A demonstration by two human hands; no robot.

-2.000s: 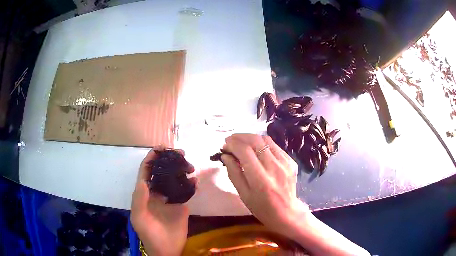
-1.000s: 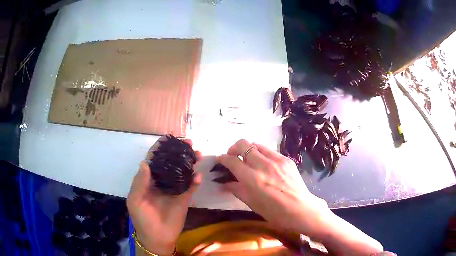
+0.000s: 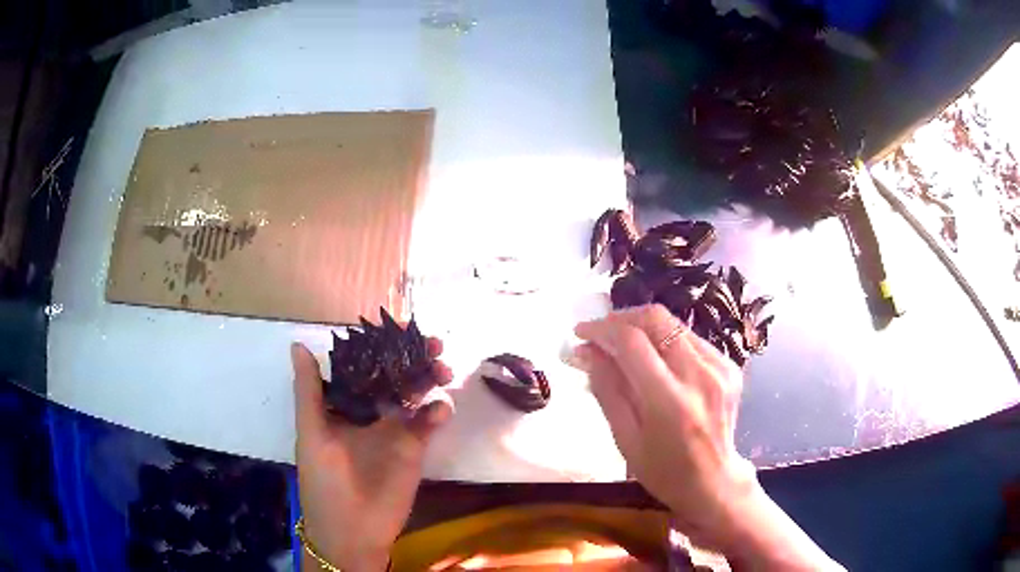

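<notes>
My left hand [image 3: 360,475] holds a spiky black flower head [image 3: 378,369] at the lower middle, its pointed tips facing up and away. A small curved group of black petals [image 3: 517,382] lies on the white board [image 3: 224,363] between my hands. My right hand [image 3: 671,408] is to the right of it, thumb and fingertips close together beside a pile of glossy black petals [image 3: 744,318]. It covers part of the pile. Glare at the fingertips hides whether they pinch anything.
A stained cardboard sheet [image 3: 313,201] lies on the board's left. A larger dark heap [image 3: 772,145] and a slim knife [image 3: 870,263] are at right, beside a bright tray [image 3: 962,179]. Black balls [image 3: 201,516] fill a blue crate [image 3: 62,469] at lower left. Thin slivers [image 3: 53,168] lie far left.
The petal group from my right fingers now lies on the board, and that hand has moved right to the pile. My left hand has turned the flower head so its tips stand up.
</notes>
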